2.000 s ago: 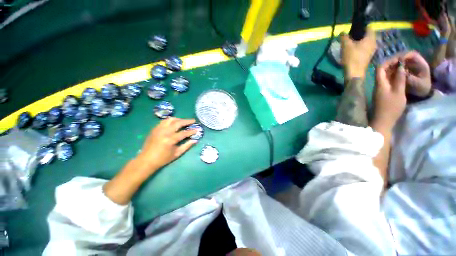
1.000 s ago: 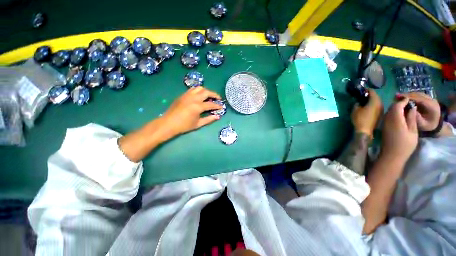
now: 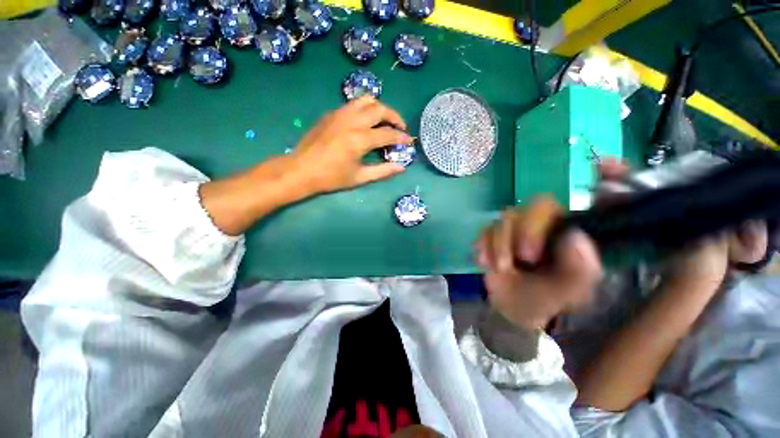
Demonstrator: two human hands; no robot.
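Note:
My left hand [image 3: 351,145] rests on the green mat with its fingers around a small round board-and-housing unit [image 3: 400,154], blue with silver parts. A second unit [image 3: 410,210] lies just in front of it, nearer me. The round silver screw tray [image 3: 458,133] lies right of my left hand. My right hand [image 3: 539,257], blurred, grips a thick black cylinder, the electric screwdriver [image 3: 684,205], held above the bench at the right. The screwdriver's tip cannot be made out.
Many units [image 3: 205,64] lie at the back left, and a few behind my left hand. Plastic bags [image 3: 43,73] lie at the far left. A teal box [image 3: 547,145] stands right of the tray. A neighbouring person's arm [image 3: 654,329] is at the right, partly behind the screwdriver.
My right hand has come from the bench's right side towards me, with the black screwdriver now large and blurred in view. My left hand stays on the same unit. The view has shifted.

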